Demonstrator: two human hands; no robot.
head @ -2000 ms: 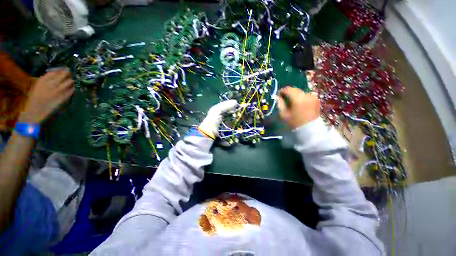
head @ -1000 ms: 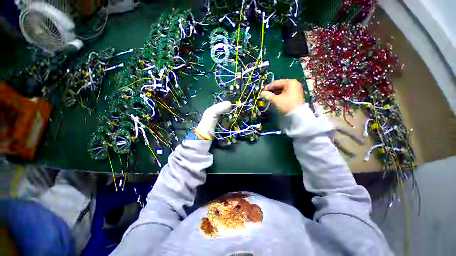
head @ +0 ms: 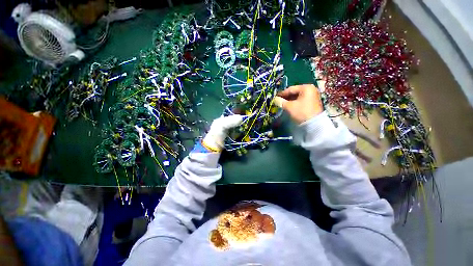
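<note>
A cluster of round wired units [head: 250, 96] lies on the green table in front of me, with white leads, yellow spots and long yellow wires pointing away from me. My left hand [head: 224, 130], in a white glove with a yellow cuff, is at the cluster's left side, its fingertips on a unit. My bare right hand [head: 301, 103] is at the right side, thumb and forefinger pinched together at the wires of a unit. What lies between these fingertips is too small to tell. Green wire rings [head: 225, 49] lie just beyond the cluster.
A long green heap of units [head: 150, 98] lies left. A red-and-silver pile [head: 363, 65] is right on a brown board [head: 363, 127], with more units [head: 407, 130] below it. A dark block [head: 305, 42], a white fan [head: 46, 36] and an orange fixture [head: 26, 137] also show.
The neighbouring person's arm at the left has left the view of the table. My right hand has moved in to the units from their right. My left hand stays at the cluster. The view has shifted slightly.
</note>
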